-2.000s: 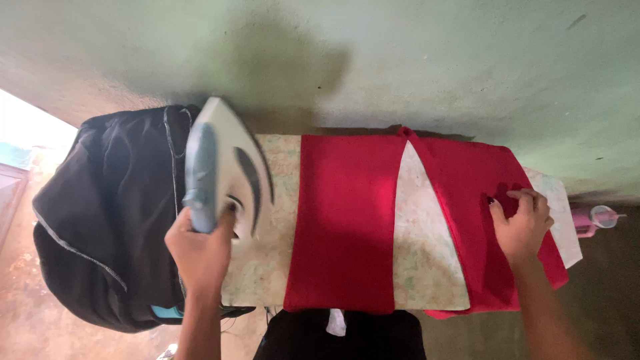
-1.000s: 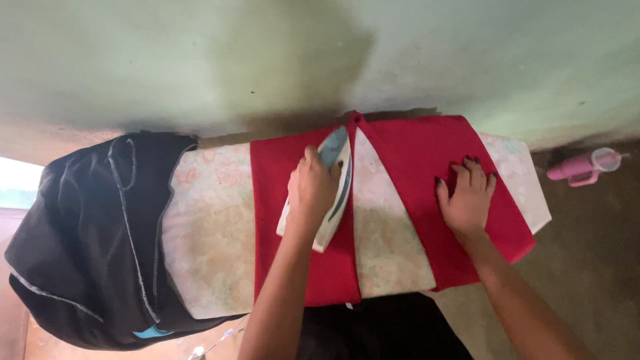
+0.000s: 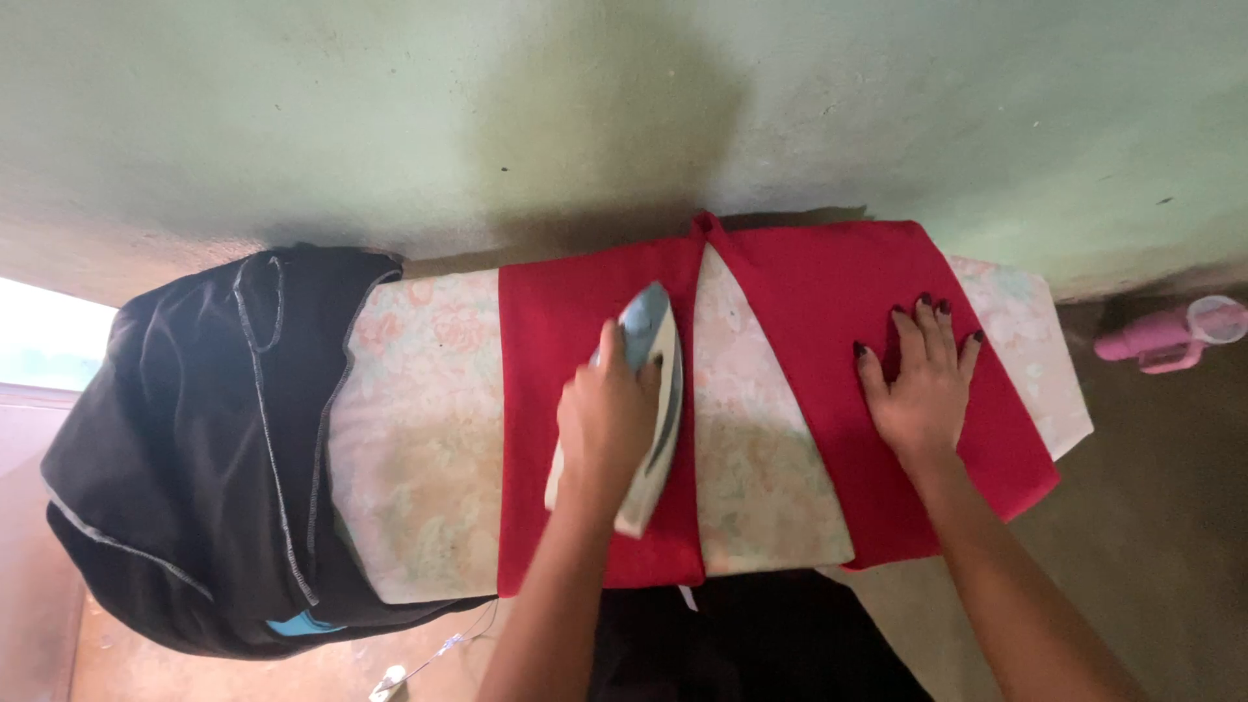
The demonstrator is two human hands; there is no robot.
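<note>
My left hand [image 3: 604, 419] grips the handle of a white and blue electric iron [image 3: 655, 429], whose soleplate rests on the left panel of a red cloth [image 3: 546, 390]. The two panels of this cloth meet at a small knot or fold at the top, and a wedge of the floral ironing board cover [image 3: 760, 439] shows between them. On the right panel my right hand [image 3: 919, 395] lies flat with its fingers apart, holding nothing.
A black garment [image 3: 185, 429] with pale seams drapes over the board's left end. Behind the board stands a green wall [image 3: 390, 127]. A pink tumbler with a handle [image 3: 1150, 336] is at the far right. A cord with a white plug or socket [image 3: 388, 682] lies below the board.
Two seconds ago the iron was raised near the black garment; my left hand has since brought it right onto the red cloth. My right hand has flattened on the right panel. The view has shifted.
</note>
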